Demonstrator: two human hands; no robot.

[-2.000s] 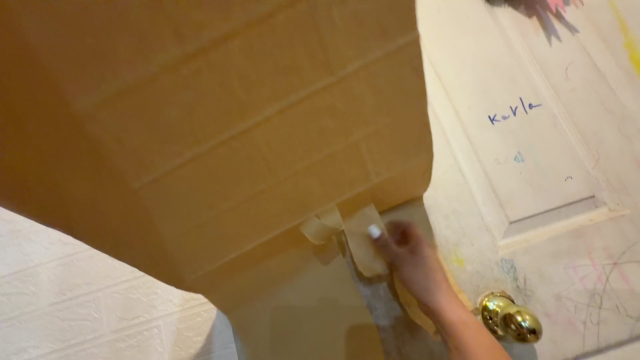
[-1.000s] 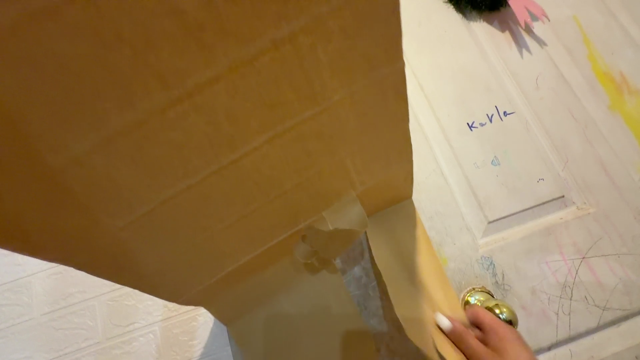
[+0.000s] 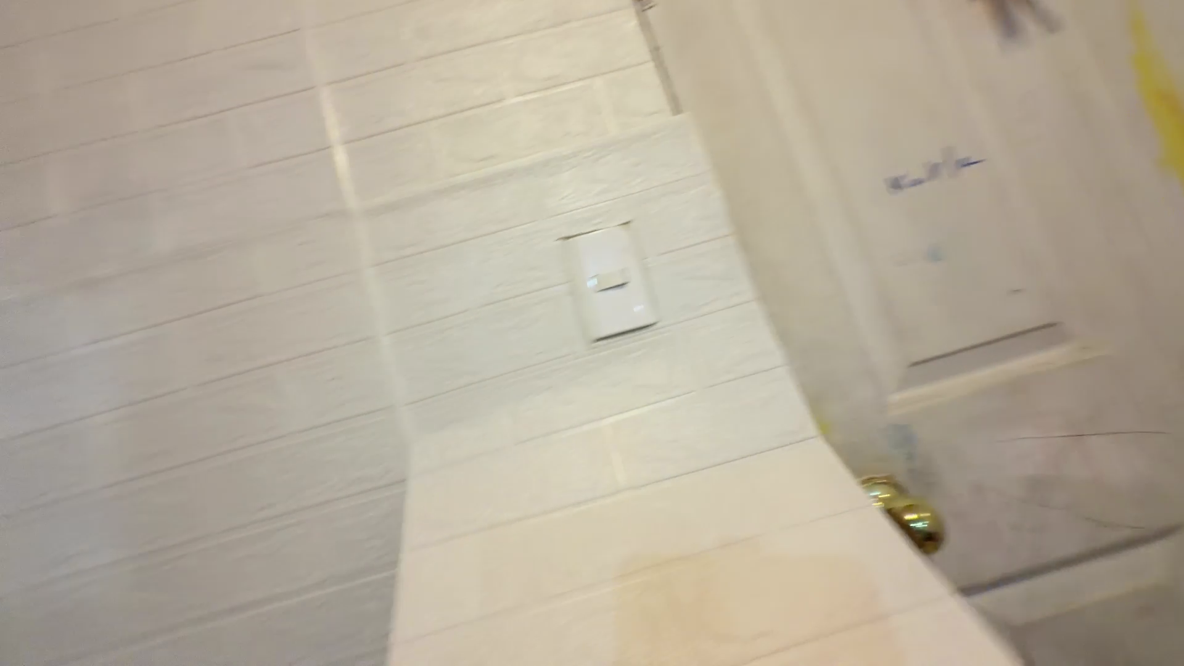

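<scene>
Neither of my hands shows in the head view, so what they hold or touch is hidden. A foam-like white panel with a brick pattern fills the middle. A white light switch plate shows at its centre, slightly tilted in the view. The panel's right edge runs down beside a white door, and its lower part looks warmer in tone. A shiny brass door knob stands just right of that edge. The picture is somewhat blurred.
More white brick-patterned wall covers the left side, meeting the switch section at a vertical line. The door bears blue handwriting, a yellow paint mark and faint scribbles. A dark, blurred thing is at the top right.
The large brown cardboard sheet that covered the left and middle is out of view, and the wall with the switch shows. The hand near the door knob has left the view.
</scene>
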